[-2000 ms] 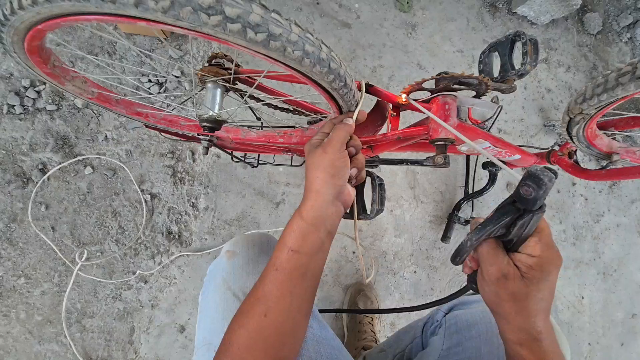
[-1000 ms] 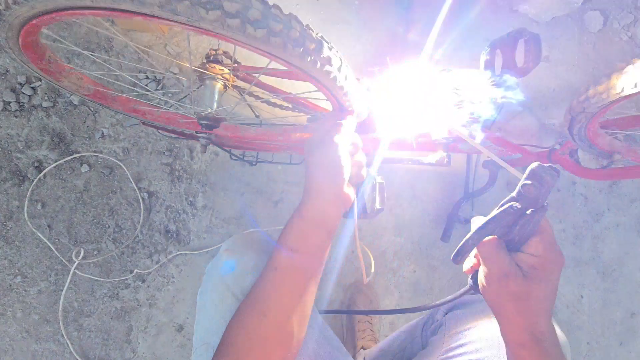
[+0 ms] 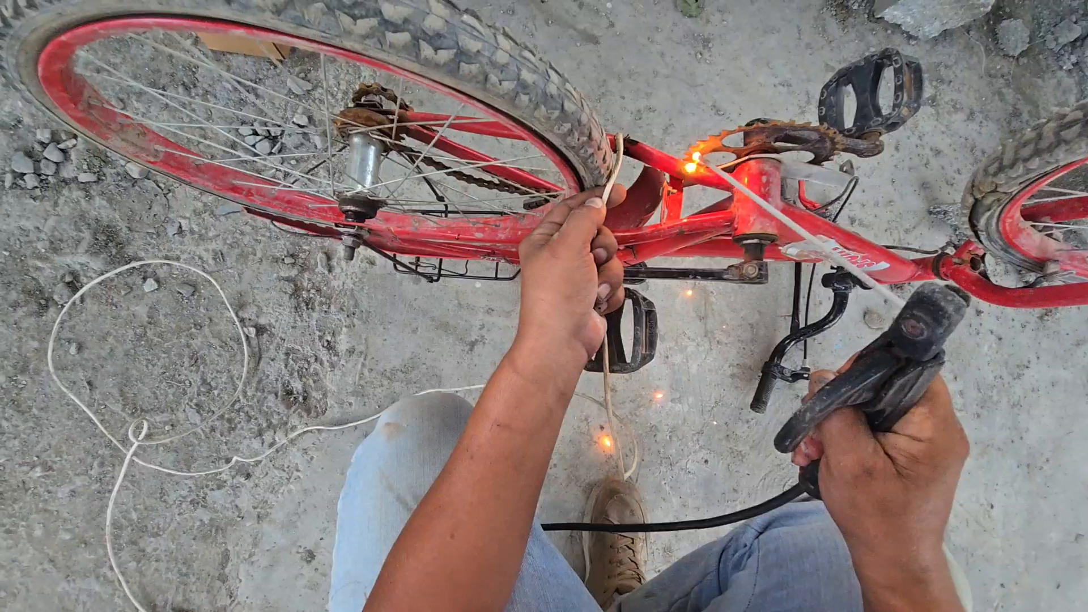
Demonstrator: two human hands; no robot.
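Note:
A red bicycle frame [image 3: 680, 234] lies across the view. My left hand [image 3: 574, 263] grips a thin pale cord [image 3: 614, 170] beside the rear tyre [image 3: 510, 76]; the cord's end rises above the fingers. My right hand [image 3: 892, 450] is closed round a black welding electrode holder [image 3: 884, 374]. From its jaw a grey welding electrode [image 3: 807, 234] slants up and left, its tip at a small glowing orange spot [image 3: 694, 161] on the frame tube near the rusty chainring [image 3: 765, 138]. The left palm is hidden.
A black welding cable [image 3: 680, 524] runs from the holder across my legs, above a brown shoe [image 3: 616, 535]. Pale cord [image 3: 242, 340] loops over the rough ground at left. Black pedals [image 3: 875, 92], a handlebar [image 3: 803, 340] and the front wheel [image 3: 1033, 191] stand nearby. Sparks lie near the shoe.
The blinding welding arc seen one second ago is gone, and small orange sparks now show below the frame. Both hands have stayed in about the same places.

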